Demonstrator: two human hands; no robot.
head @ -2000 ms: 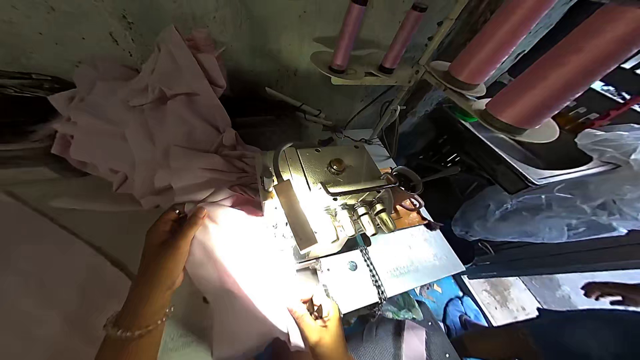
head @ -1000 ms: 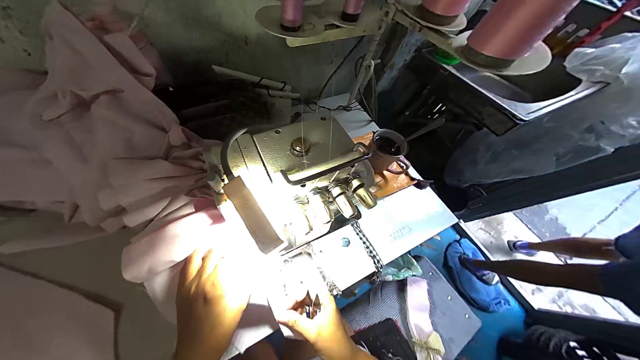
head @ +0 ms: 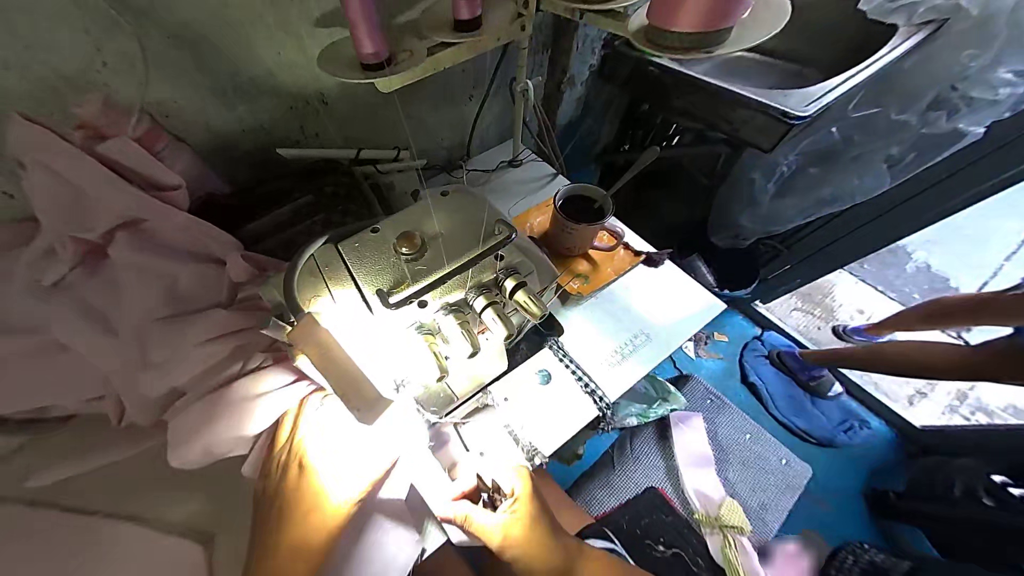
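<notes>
An overlock sewing machine [head: 432, 280] stands on a white table, its lamp glaring over the needle area. My left hand [head: 312, 480] lies on pale pink fabric [head: 232, 400] at the machine's left front; glare hides part of the hand and the cloth beneath. Right of it, my right hand [head: 512, 516] is at the table's front edge with fingers curled around a small dark metal tool [head: 490, 494], perhaps thread snips. The fingers also touch the edge of the fabric. A large heap of the pink fabric [head: 120, 280] lies behind and left of the machine.
A mug of dark liquid [head: 580, 220] with a spoon stands on an orange cloth [head: 608, 276] right of the machine. Pink thread cones [head: 366, 32] rest on the stand above. A metal sink [head: 768, 72] is at upper right. Another person's legs [head: 936, 336] show in the doorway.
My left hand has moved right and nearer the machine's front, onto the fabric. My right hand stays near the table's front edge. The view has shifted, and the other person's legs have come into sight.
</notes>
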